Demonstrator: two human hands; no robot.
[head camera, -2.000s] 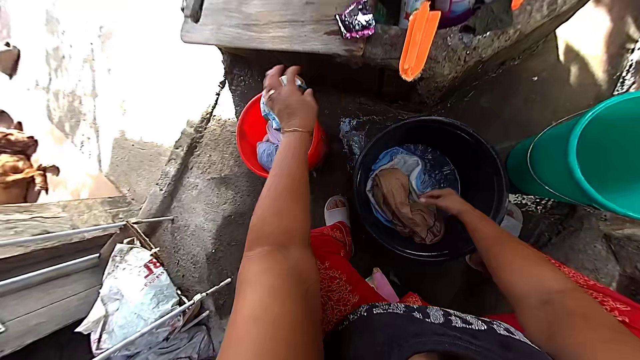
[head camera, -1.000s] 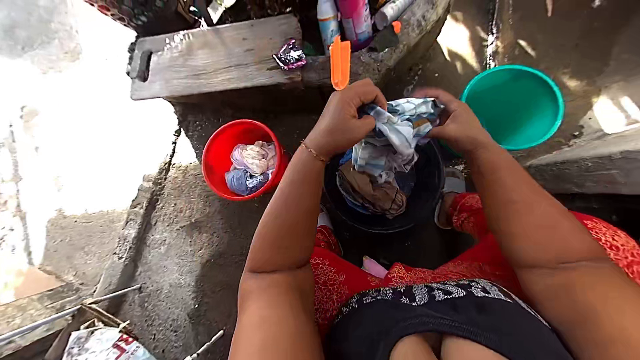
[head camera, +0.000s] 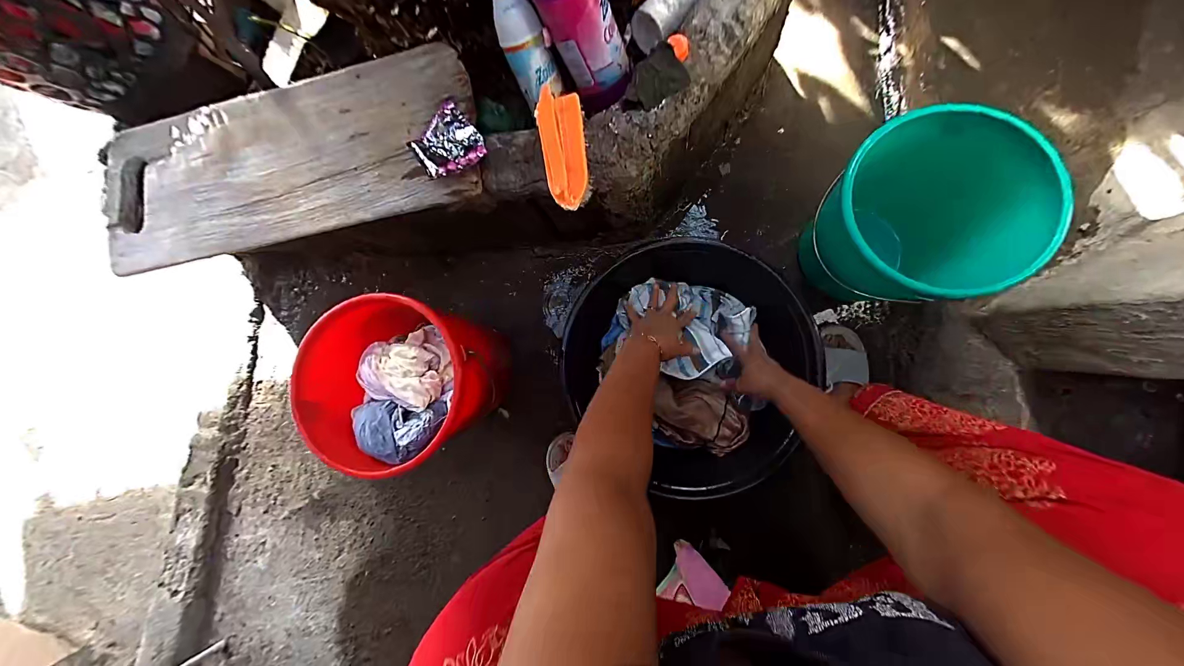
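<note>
A black basin (head camera: 805, 324) stands between my feet with wet cloths in it. My left hand (head camera: 661, 328) lies with fingers spread on a blue and white patterned cloth (head camera: 708, 310) inside the basin. At the cloth's right side is my right hand (head camera: 754, 365), its fingers against the fabric; whether they grip it is hard to tell. Below the patterned cloth, a brown cloth (head camera: 698, 416) lies bunched. To the left stands a red bucket (head camera: 319, 407) holding a pinkish-white cloth (head camera: 407, 370) and a blue-grey cloth (head camera: 398, 430).
A green bucket (head camera: 962, 199) with a wire handle stands at the upper right. Beyond the basin, a wooden board (head camera: 296, 157) with a handle slot, an orange plastic-handled brush (head camera: 561, 148), a foil wrapper (head camera: 449, 141) and bottles (head camera: 583, 46) rest by a concrete ledge (head camera: 712, 120).
Both hands have lowered the blue and white cloth from above the basin into it. Two seconds ago my left hand was over the red bucket.
</note>
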